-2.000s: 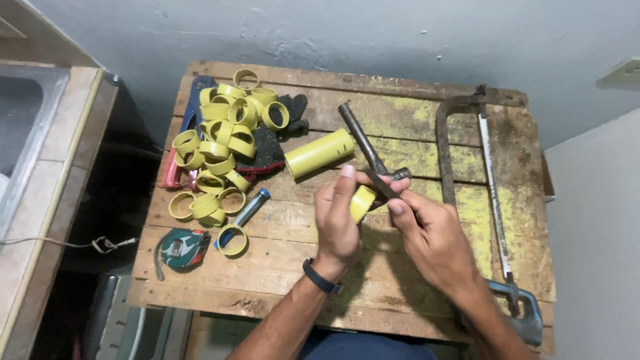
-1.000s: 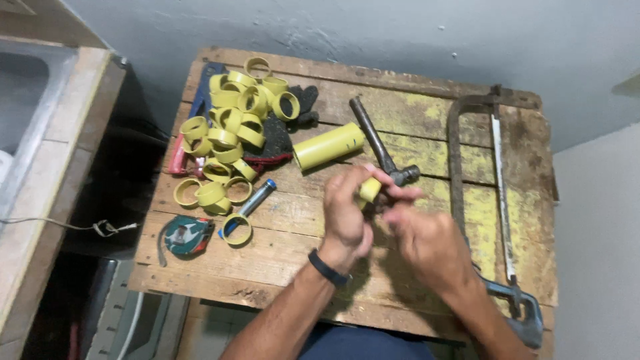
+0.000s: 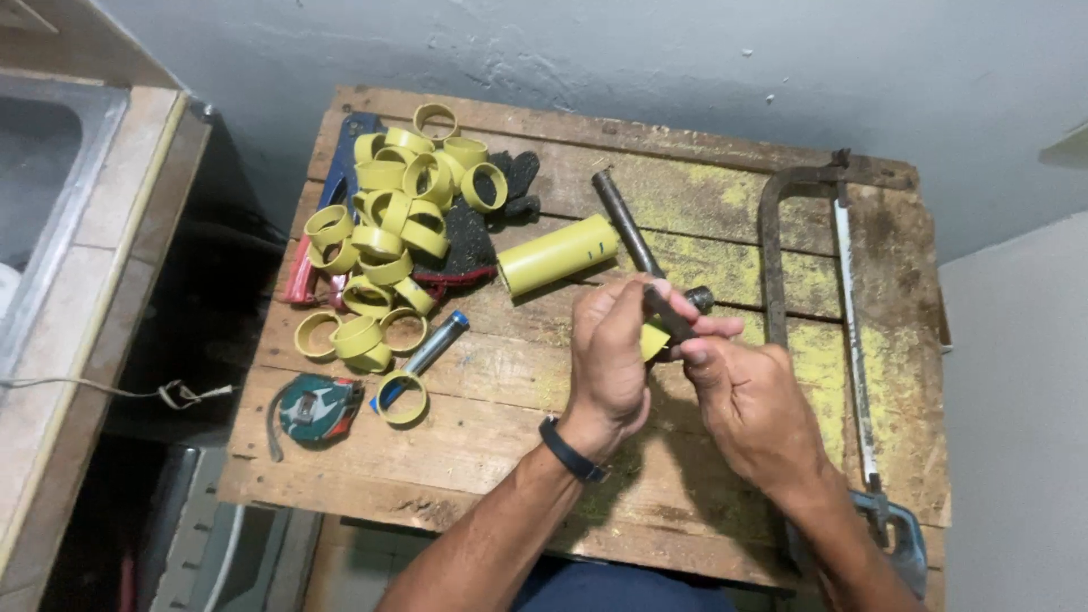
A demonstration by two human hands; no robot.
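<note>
Above the right middle of the wooden table, my left hand (image 3: 614, 357) grips a yellow plastic ring (image 3: 653, 340), partly hidden by its fingers. My right hand (image 3: 748, 404) pinches a dark flat strip (image 3: 670, 314), possibly a blade or file, which lies against the ring. Just beyond my hands, a dark metal socket wrench or similar bar tool (image 3: 627, 225) rests on the boards, its head near my fingertips. To its left lies a yellow plastic pipe (image 3: 558, 257) with short dark marks. Many cut yellow rings (image 3: 380, 242) are heaped at the table's left.
A hacksaw (image 3: 772, 255) lies along the table's right side. Under and beside the rings are a dark glove (image 3: 466, 242) and a blue tool (image 3: 338, 161). A marker (image 3: 433, 344) and a tape measure (image 3: 314, 410) lie at the left front. Yellow dust covers the boards (image 3: 722, 246).
My hands stay together around the ring over the same part of the table, with their angle and fingers shifted. The dark strip shows more clearly now than one second ago.
</note>
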